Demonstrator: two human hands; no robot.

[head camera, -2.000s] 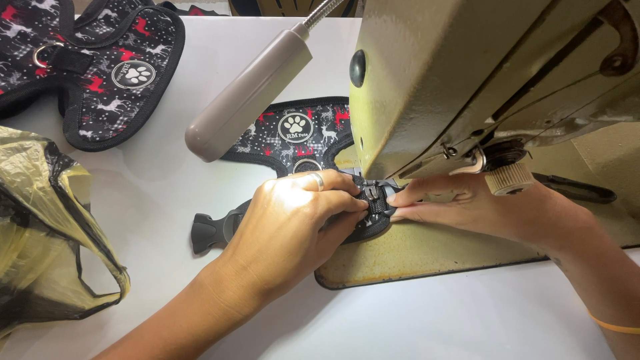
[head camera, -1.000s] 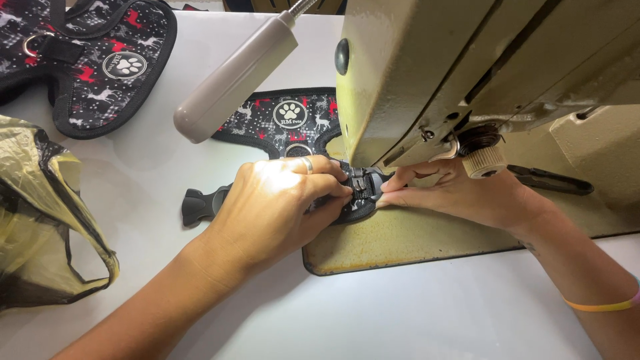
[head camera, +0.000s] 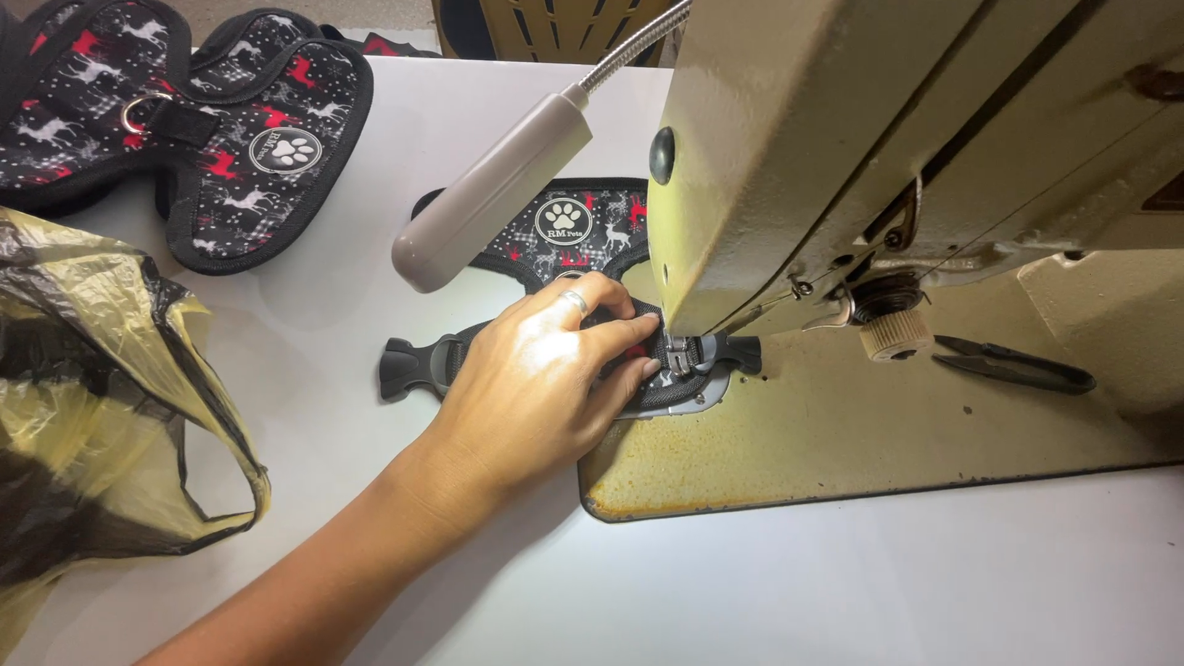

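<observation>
My left hand (head camera: 546, 361), a ring on one finger, presses down on a small black pet harness (head camera: 606, 227) with red and white reindeer. The fabric lies under the presser foot (head camera: 678, 356) of a beige sewing machine (head camera: 740, 166). My fingertips rest just left of the foot. One black plastic buckle half (head camera: 412, 368) sticks out left of my hand, and another buckle end (head camera: 738, 353) lies to the right of the foot. My right hand is out of view.
Black thread snips (head camera: 1016, 363) lie on the machine bed (head camera: 832, 435). A lamp (head camera: 495, 190) on a flexible neck hangs above the harness. Another patterned harness (head camera: 268, 203) is at the upper left, above a yellow and black plastic bag (head camera: 102, 398).
My right hand was at the buckle by the presser foot and has left the view, uncovering the buckle end. My left hand remains on the harness.
</observation>
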